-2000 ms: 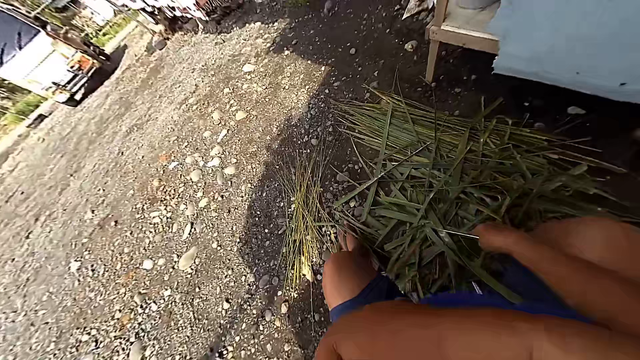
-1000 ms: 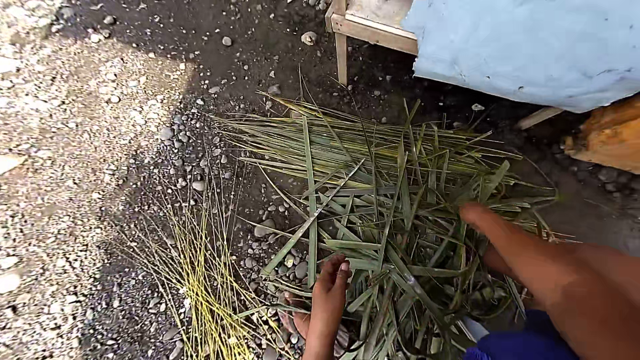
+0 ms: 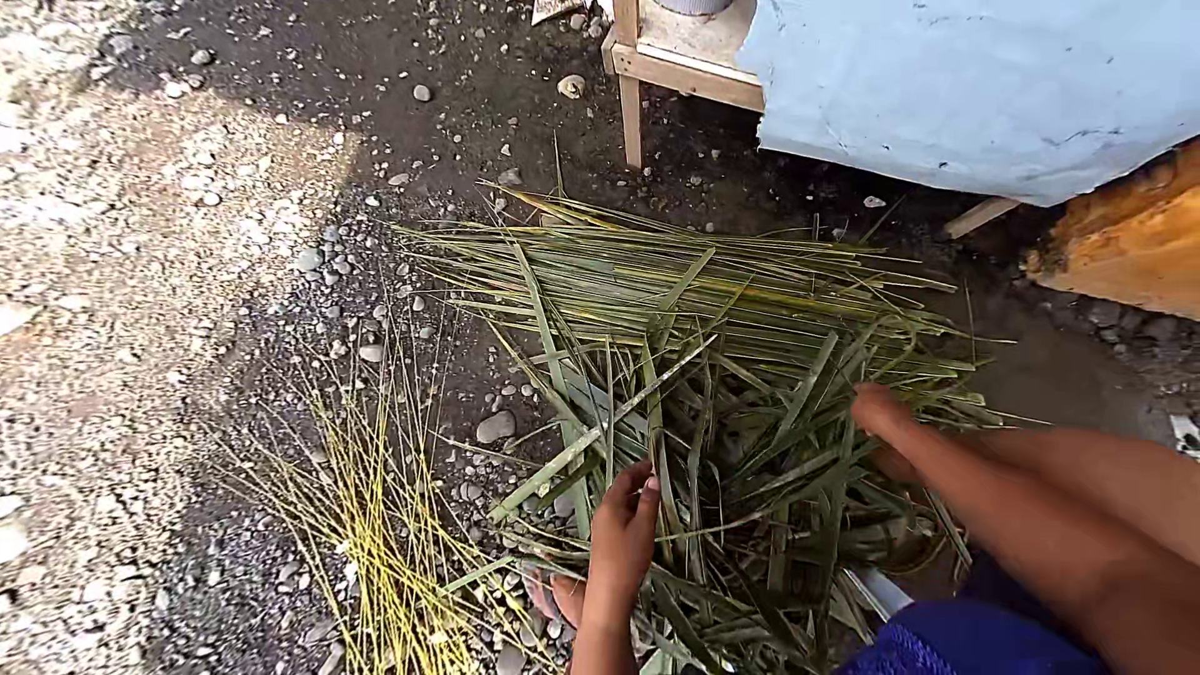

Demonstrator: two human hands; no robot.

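A loose heap of green palm leaf strips [image 3: 712,459] lies between my hands. Beyond it is a flatter bundle of long green leaflets [image 3: 694,281] lying side by side. My left hand [image 3: 628,525] is at the heap's left edge, thumb and fingertips close together near a strip; whether it pinches one is unclear. My right hand [image 3: 881,412] is over the heap's right side, its fingers partly hidden, and I cannot tell what it holds. A pile of thin yellow-green leaf ribs [image 3: 375,525] lies on the gravel to the left. Near my blue clothing, a flat pale object [image 3: 877,592] shows partly under the leaves.
A wooden frame with legs [image 3: 689,80] stands at the top, beside a light blue sheet [image 3: 975,94]. An orange-brown wooden piece [image 3: 1134,239] is at the right. Stones [image 3: 496,427] dot the dark ground. My foot [image 3: 567,598] is beside my left wrist.
The view has swung toward the leaf heap since two seconds ago. My left hand, not distinct at the leaves then, is now at the heap's left edge.
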